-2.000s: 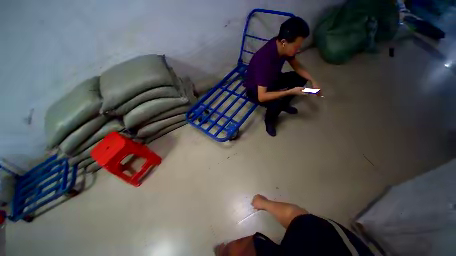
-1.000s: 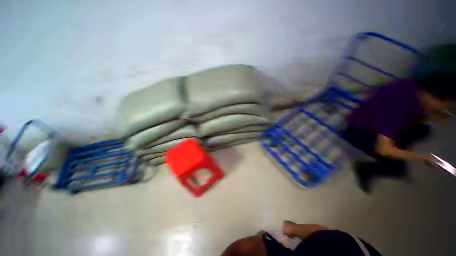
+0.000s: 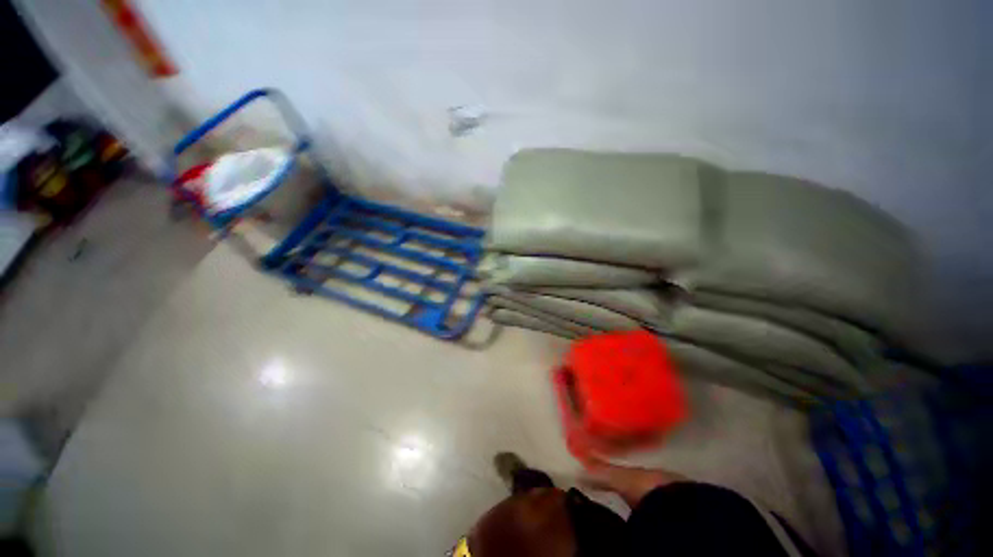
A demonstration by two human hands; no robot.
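Note:
A red plastic stool [image 3: 626, 392] stands on the floor in front of me, blurred, beside a low stack of grey-green sacks [image 3: 599, 212]. My right hand [image 3: 612, 477] is small and blurred at the bottom, below a dark sleeve. It overlaps the stool's lower edge in the picture; I cannot tell whether it touches it, or how the fingers stand. A rounded bare body part shows left of the sleeve, perhaps my left arm, but no left hand can be made out. A small yellow spot lies at the bottom edge.
A blue platform trolley [image 3: 376, 256] stands by the wall left of the sacks, with a white and red bundle [image 3: 245, 177] at its handle. Another blue trolley [image 3: 887, 468] is at the lower right. Dark, colourful items [image 3: 65, 174] lie far left. A shoe tip [image 3: 507, 466] shows below.
The view has swung left: stool, sacks and trolleys have shifted right in the picture. The seated person with a phone has left the view. The stool now appears nearer my right hand.

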